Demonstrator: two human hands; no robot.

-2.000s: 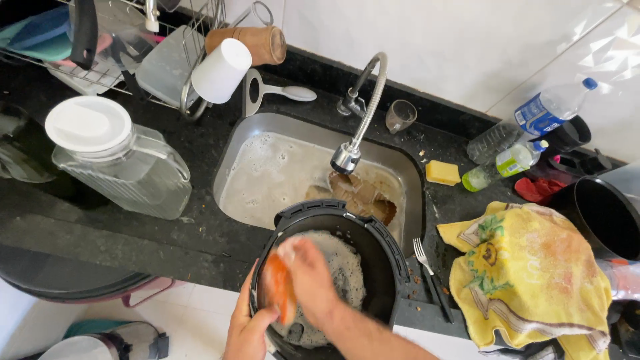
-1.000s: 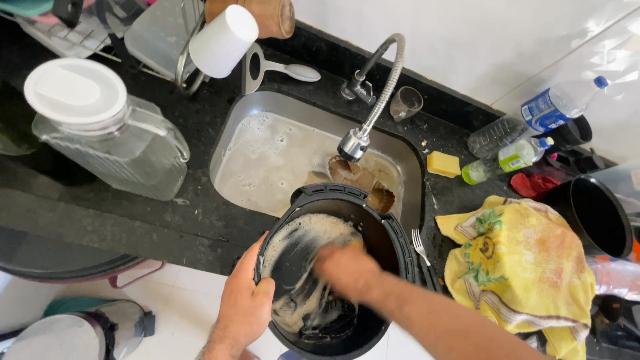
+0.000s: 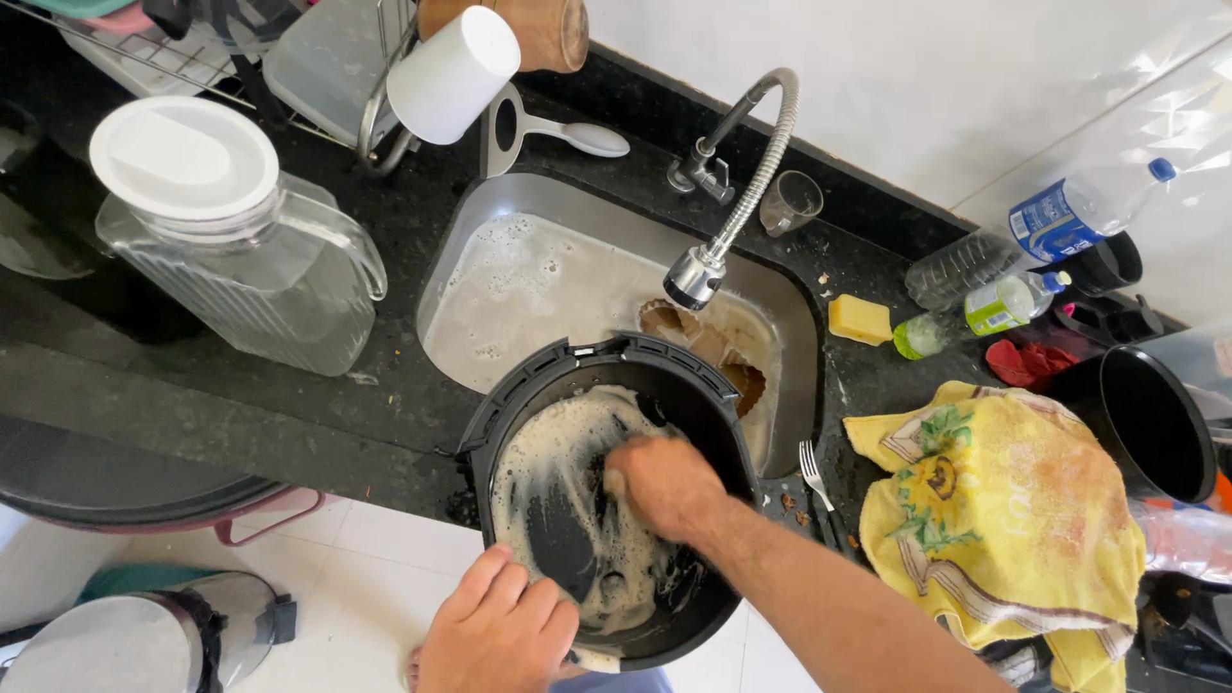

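A round black air fryer basket, coated inside with soapy foam, is tilted at the front edge of the sink. My left hand grips its rim at the lower left. My right hand is inside, fingers curled down against the foamy inner surface; a small bit of something pale shows at the fingers, mostly hidden. Behind the basket, the steel sink holds cloudy water with brown scalloped pieces partly under it. The faucet's spray head hangs over the water.
Left of the sink stands a lidded clear pitcher, below a dish rack with a white cup. To the right are a yellow sponge, a fork, plastic bottles and a yellow towel. A glass stands behind the faucet.
Two seconds ago my right hand was at the basket's left side with an orange thing; now it is lower inside, toward the right. The foam is spread differently. My left hand stays on the rim.
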